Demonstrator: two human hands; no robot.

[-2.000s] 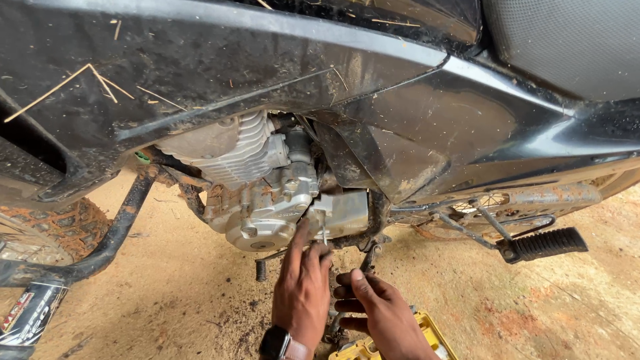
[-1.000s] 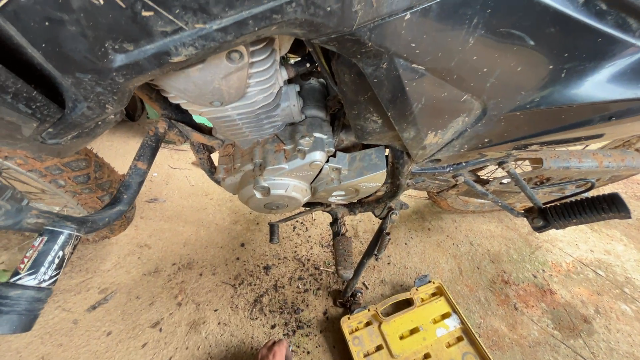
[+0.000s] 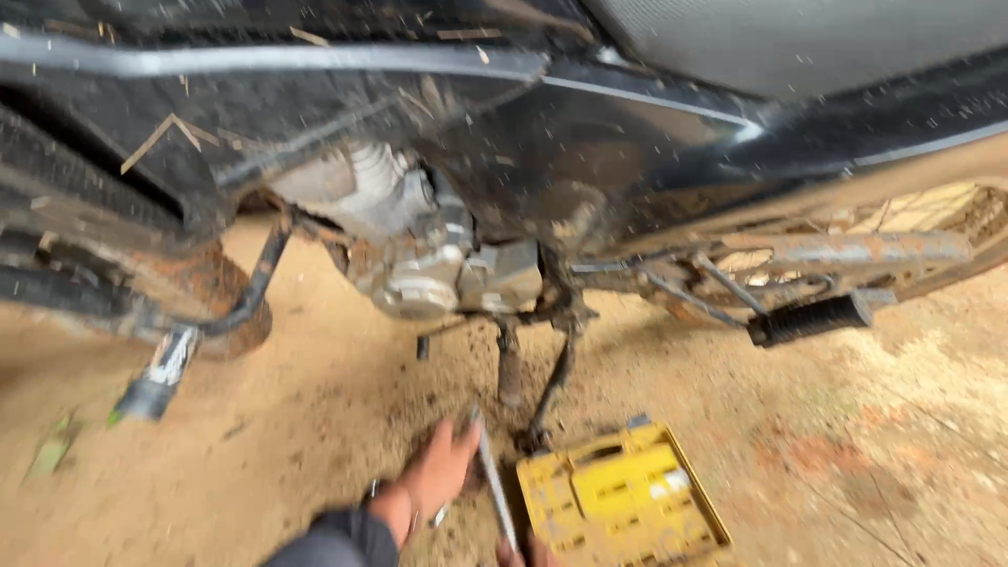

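The muddy motorcycle's metal engine (image 3: pixel 417 279) sits above both hands, in the middle of the view. My left hand (image 3: pixel 445 465) reaches over the sandy ground, with its fingertips at the upper end of a long thin metal tool (image 3: pixel 496 480); blur hides whether it grips it. At the bottom edge my right hand (image 3: pixel 524 553) is shut on the tool's lower end, and only its fingers show. Just right of the tool lies a yellow plastic tool case (image 3: pixel 622 496). A small metal piece (image 3: pixel 439 516) rests on the ground beside my left wrist.
The side stand (image 3: pixel 555 378) reaches down close to the case. A rubber footrest (image 3: pixel 811 319) juts out at the right, and a gear pedal (image 3: pixel 424 346) hangs below the engine. A black crash bar (image 3: pixel 264 276) with a wrapped end (image 3: pixel 157 378) stands at the left.
Both hands were at the engine two seconds ago; now they are low, near the yellow case, with a long metal tool between them. The view has shifted and is blurred.
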